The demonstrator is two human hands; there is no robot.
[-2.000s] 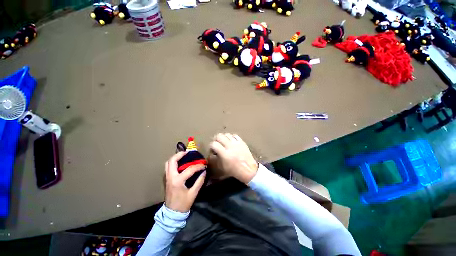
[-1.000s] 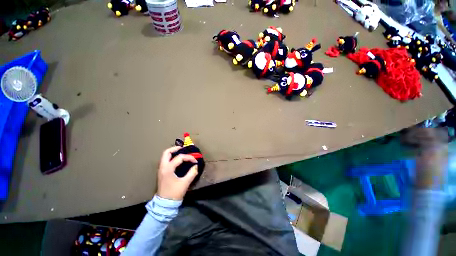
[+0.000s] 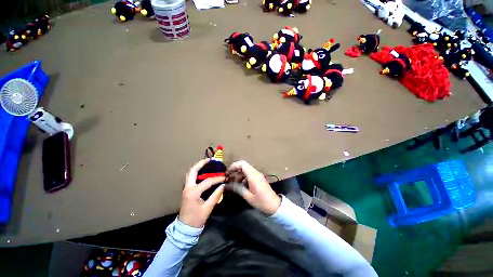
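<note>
A black plush penguin (image 3: 212,169) with a red scarf, a yellow-red striped cone hat and a black loop is at the table's near edge. My left hand (image 3: 198,196) grips it from the left, fingers and thumb over the scarf. My right hand (image 3: 253,186) is at the penguin's right side, fingertips together and blurred beside the scarf. A thin dark thread loop (image 3: 274,177) shows by my right hand on the table edge. A needle is too small to see, so what my right fingertips hold is unclear.
A penguin pile (image 3: 309,86), slim white-purple tool (image 3: 342,128) and red strip heap (image 3: 427,73) lie across the table (image 3: 162,119). Fan (image 3: 19,97), phone (image 3: 56,162) and blue tray (image 3: 16,146) are left. An open carton (image 3: 346,222) and blue stool (image 3: 430,192) stand right, below the edge.
My right hand first swung far out to the right, drawing the thread out, and is now back beside the penguin. My left hand has kept hold of the penguin.
</note>
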